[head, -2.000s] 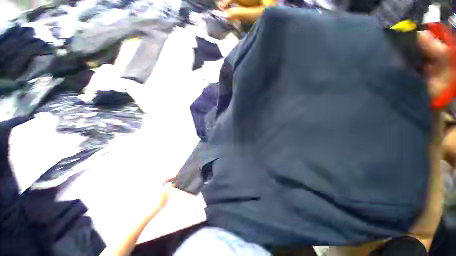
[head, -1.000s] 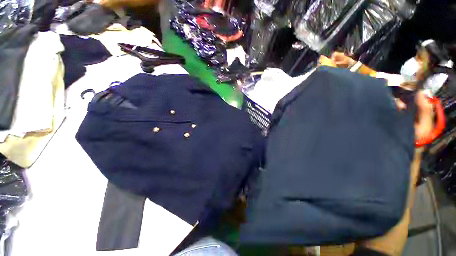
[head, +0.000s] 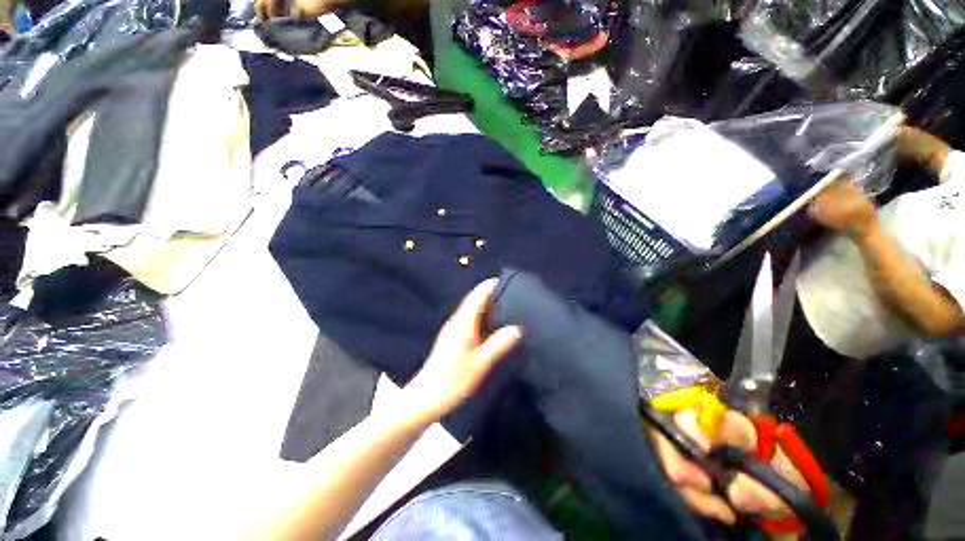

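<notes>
My left hand (head: pixel 450 365) pinches the edge of a slate-coloured garment (head: pixel 587 386), which hangs folded and narrow between my hands. My right hand (head: pixel 714 470) holds scissors (head: pixel 760 349) with yellow and red handles, their blades pointing up and slightly apart. Black curved strips, perhaps a hanger (head: pixel 767 486), also pass through my right hand at the garment's right edge. A navy blazer (head: pixel 392 254) with gold buttons lies on the white table (head: pixel 201 423), with a hanger hook at its neck.
Black hangers (head: pixel 413 97) lie beyond the blazer. Grey and cream garments (head: pixel 196 159) and clear plastic bags (head: pixel 79 338) are at left. A dark basket (head: pixel 635 227) holds white items. Another person's arm (head: pixel 894 259) is close at right. A grey strip (head: pixel 328 402) lies under the blazer.
The slate garment has gone from spread broad to narrow and lower. My left hand has come into view on its edge. The scissor blades now show, pointing up.
</notes>
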